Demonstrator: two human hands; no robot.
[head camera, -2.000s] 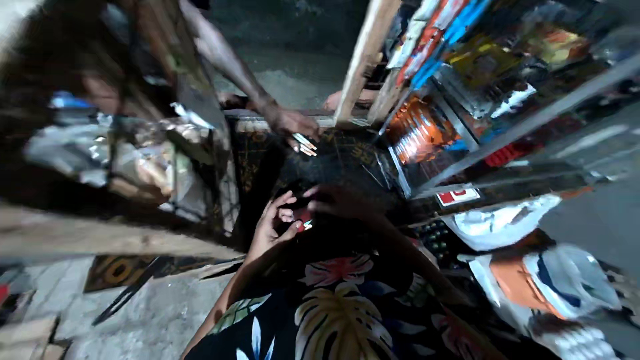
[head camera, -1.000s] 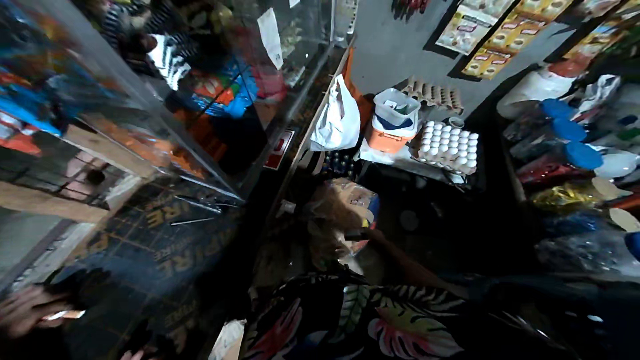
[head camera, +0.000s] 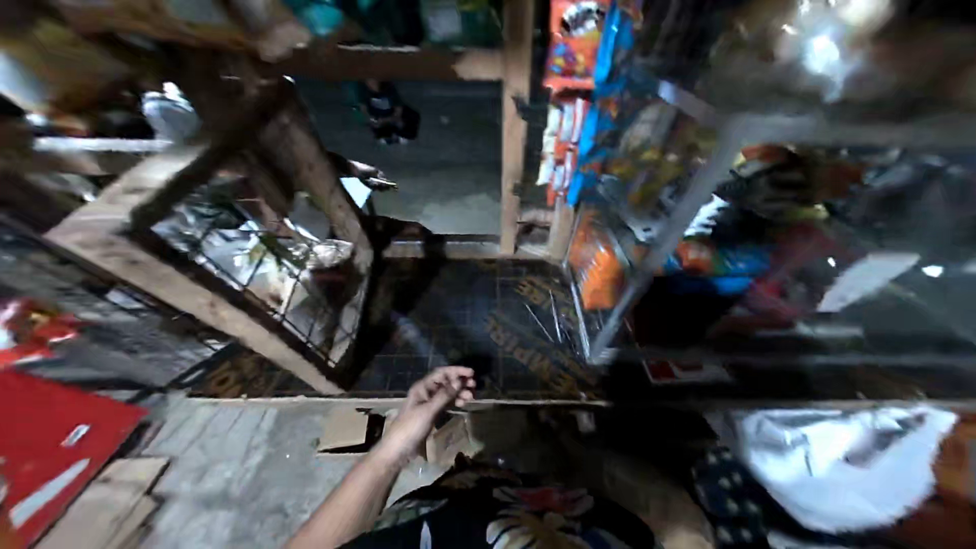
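My left hand (head camera: 442, 389) is over the near edge of a dark printed counter (head camera: 457, 313), its fingers curled loosely. The blur hides whether anything small is between its fingertips. My right hand cannot be made out; the area at the lower right of my body is dark. A wood-framed wire mesh box (head camera: 236, 320) stands on the counter to the left of my left hand. Right of the hand, a glass-sided display case (head camera: 656, 274) holds colourful packets, with an orange pack (head camera: 595, 263) near its corner.
A wooden post (head camera: 516, 130) rises at the window opening, and packets (head camera: 583, 130) hang beside it. Outside, a person (head camera: 385, 110) is some way off. A white plastic bag (head camera: 842, 457) lies at the lower right. Cardboard (head camera: 343, 428) and a red sheet (head camera: 61, 442) are low on the left.
The view has swung back from the egg trays to the counter and window. The other person's hand seen at the counter in the earlier frames no longer shows there.
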